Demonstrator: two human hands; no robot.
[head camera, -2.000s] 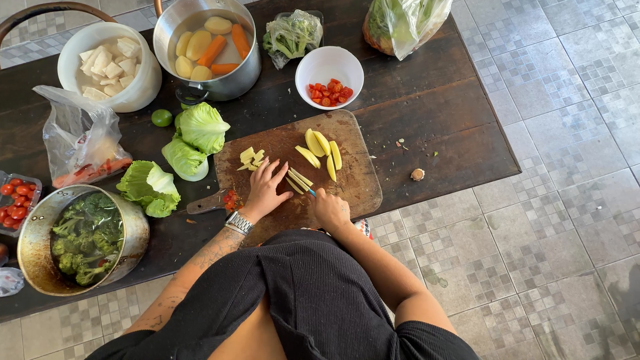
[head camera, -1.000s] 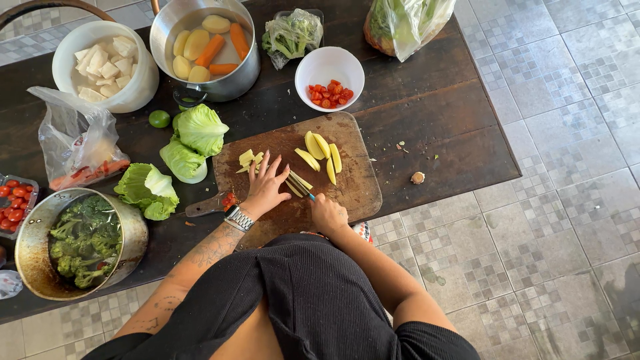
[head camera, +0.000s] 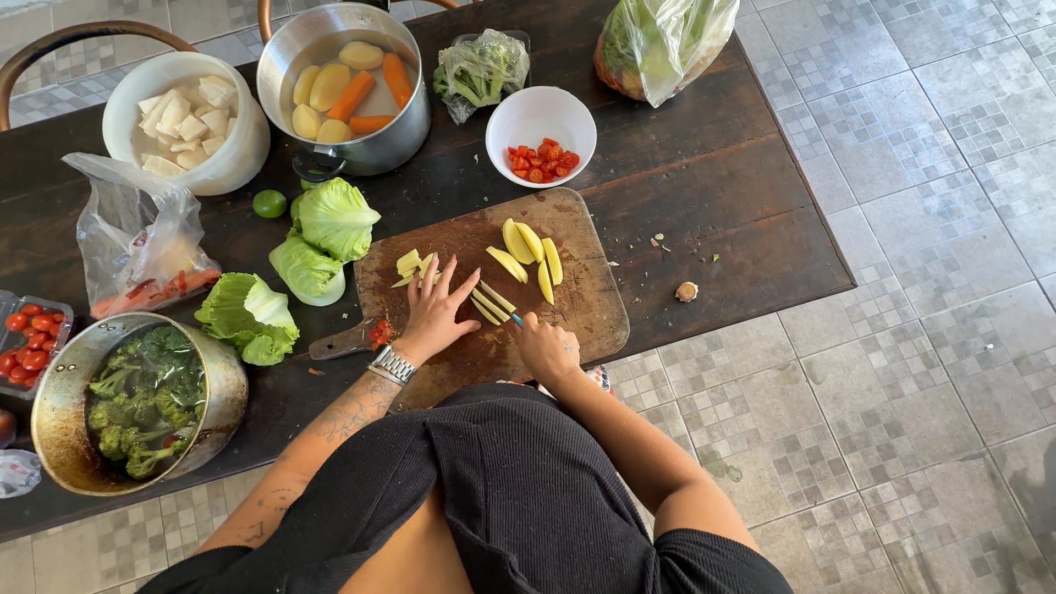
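Note:
A worn wooden cutting board (head camera: 594, 280) lies at the table's near edge. My right hand (head camera: 550, 351) is closed around a small knife (head camera: 517, 320) with a blue part showing; the blade is hard to make out beside the cut sticks. My left hand (head camera: 439, 318), fingers spread, rests on the board just left of pale yellow-green vegetable sticks (head camera: 492, 304), its fingertips close to them. Small cut pieces (head camera: 408, 263) lie beyond its fingers. Several yellow wedges (head camera: 517, 242), possibly potato, sit further back on the board. Red scraps (head camera: 381, 333) are near the board's handle.
Around the board stand a white bowl of cut tomatoes (head camera: 542, 124), a pot of potatoes and carrots (head camera: 404, 136), a white tub of pale chunks (head camera: 247, 157), lettuce (head camera: 337, 219), a lime (head camera: 270, 204) and a pot of broccoli (head camera: 223, 396). Bagged greens (head camera: 660, 49) lie at the back right.
My left hand's fingers have shifted slightly on the board beside the sticks. My right hand stays on the knife at nearly the same spot.

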